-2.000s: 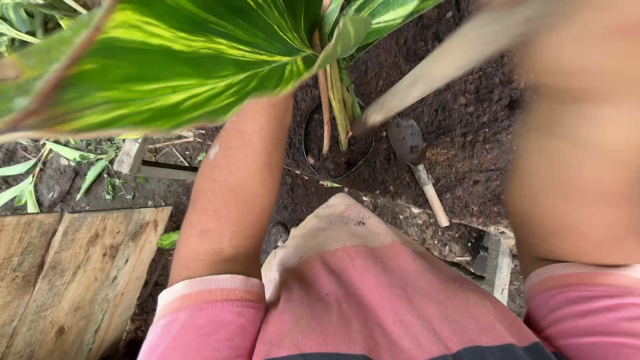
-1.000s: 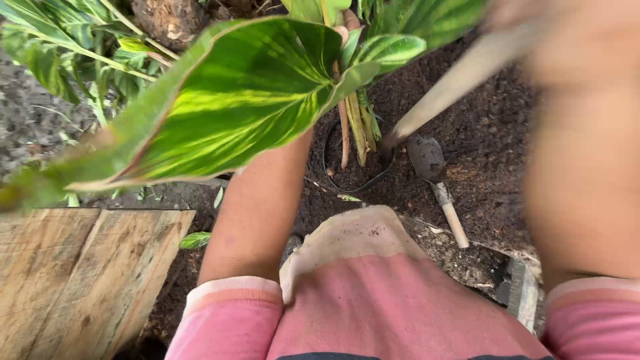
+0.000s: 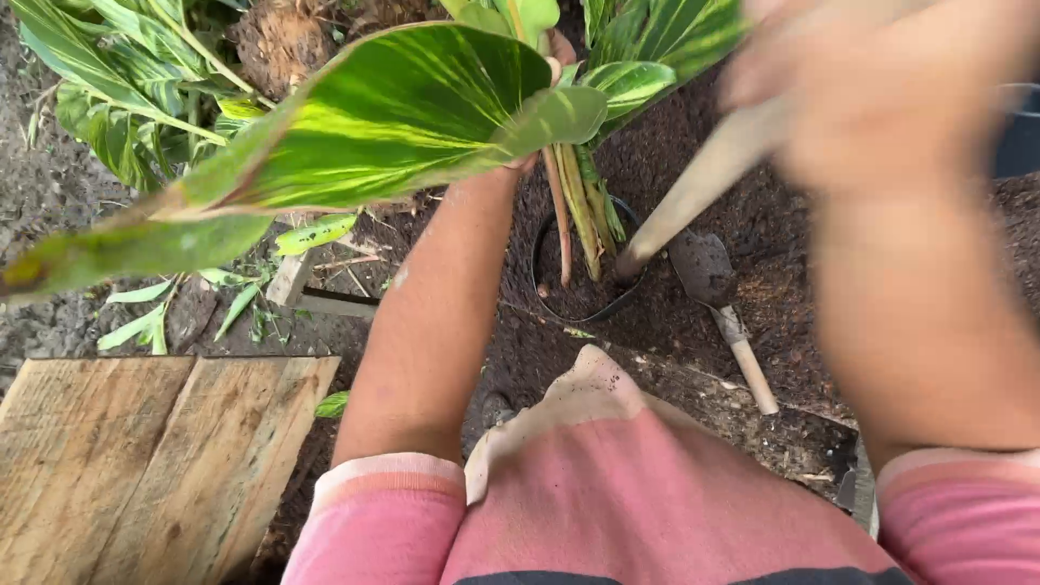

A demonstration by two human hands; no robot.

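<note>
A leafy plant with yellow-streaked green leaves [image 3: 422,106] stands in a round black pot [image 3: 597,315] filled with dark soil. My left hand [image 3: 556,61], partly hidden by the leaves, is closed around its stems above the pot. My right hand [image 3: 845,89], blurred at the upper right, grips a thick wooden stick [image 3: 707,179]. The stick slants down to the left, its lower end in the soil inside the pot, right of the stems. Just right of the pot lies a hand trowel [image 3: 707,272] with a wooden handle, its blade soiled.
Wooden boards [image 3: 154,455] lie at the lower left, with a small wooden frame [image 3: 325,296] beyond them. Cut leafy plants [image 3: 138,81] and a root ball [image 3: 284,45] are at the upper left. A dark container [image 3: 1017,134] shows at the right edge. Dark soil [image 3: 764,244] surrounds the pot.
The view has shifted, bringing the cut plants and root ball into sight. My left hand stays at the stems, and the stick remains in my right hand with its lower end at the pot.
</note>
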